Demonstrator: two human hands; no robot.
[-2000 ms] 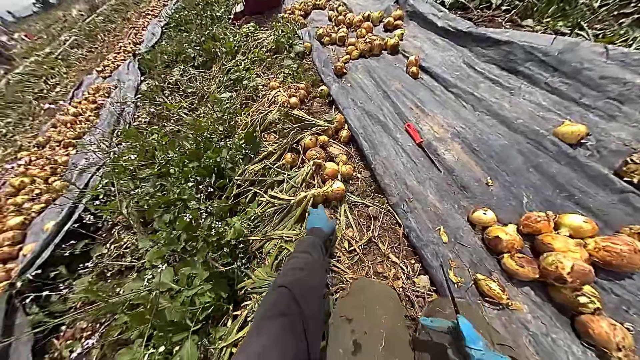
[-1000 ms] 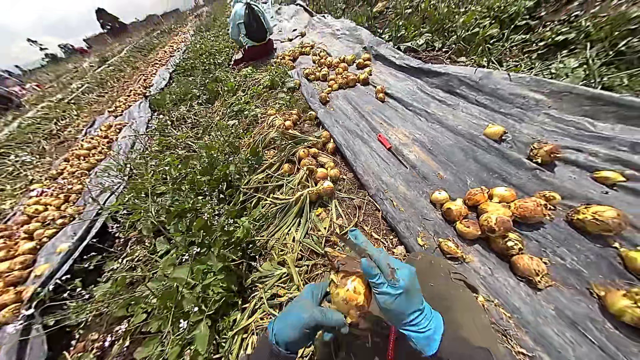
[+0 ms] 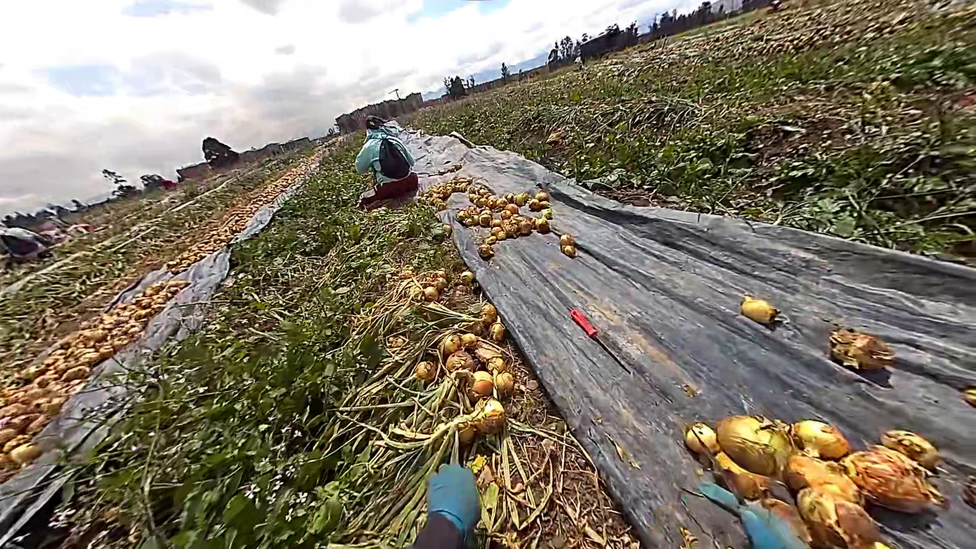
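Stretched forward at the bottom centre is my left hand (image 3: 453, 497) in a blue glove, over the dry onion leaves (image 3: 412, 427), just short of a group of onions (image 3: 480, 381); its fingers point away and I cannot tell whether they grip anything. My right hand (image 3: 762, 524), also blue-gloved and blurred, is at the lower right edge, beside the pile of trimmed onions (image 3: 823, 473) on the grey plastic sheet (image 3: 656, 396). What it holds is unclear. A red-handled knife or similar pointed tool (image 3: 585, 323) lies on the sheet.
A person (image 3: 389, 164) with a dark backpack crouches beside the sheet ahead, near more onions (image 3: 507, 213). Green weeds (image 3: 290, 358) run along the left of the leaves. Farther left is another long row of onions (image 3: 107, 335) on sheeting.
The onion held between both hands a second ago is no longer there. My hands have parted, the left forward to the leaves, the right out over the sheet. The view has tilted up.
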